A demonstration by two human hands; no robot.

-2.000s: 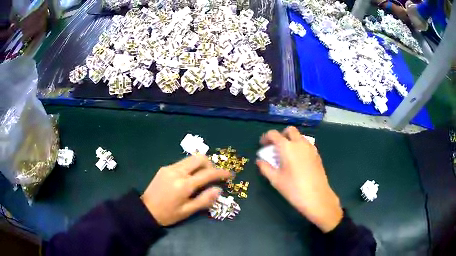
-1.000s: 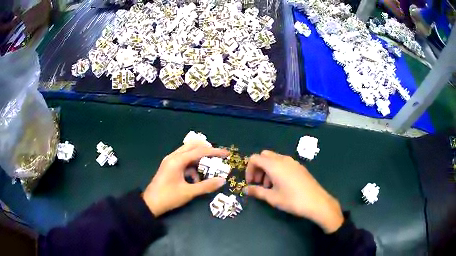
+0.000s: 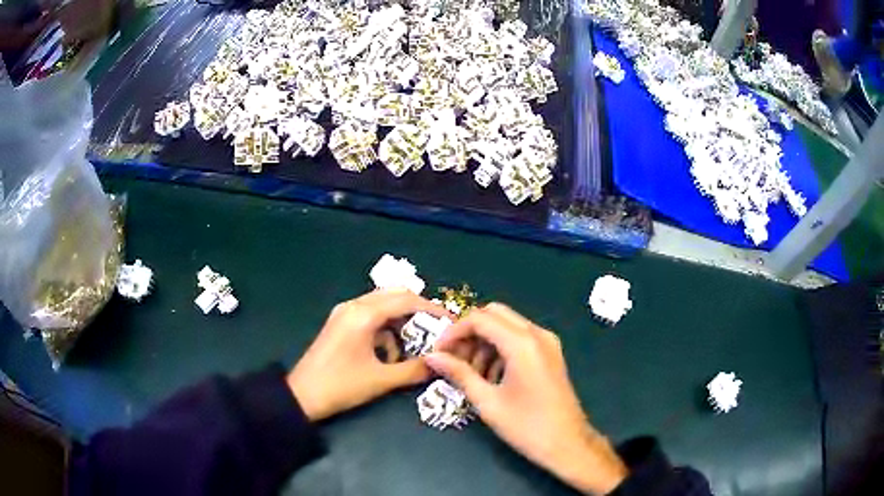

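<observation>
My left hand (image 3: 354, 354) holds a white plastic socket housing (image 3: 423, 332) between thumb and fingers. My right hand (image 3: 514, 378) is against the right side of this housing, thumb and fingertips pinched together; whether a contact is between them is hidden. A small heap of gold brass contacts (image 3: 456, 297) lies just beyond my fingers, partly covered by them. One housing (image 3: 445, 404) lies on the green mat just below my hands, and another (image 3: 396, 274) lies just beyond my left hand.
The large housing pile (image 3: 388, 87) is on a black sheet ahead. A second white pile (image 3: 717, 145) is on a blue sheet (image 3: 630, 145) at right, behind a metal upright (image 3: 824, 208). A clear bag of contacts (image 3: 68, 242) stands at left. Several single housings lie on the mat (image 3: 271, 252).
My right hand has moved from a spot near the right-hand housing to the contacts, then left to the held housing. My left hand has taken hold of that housing. The view has shifted slightly.
</observation>
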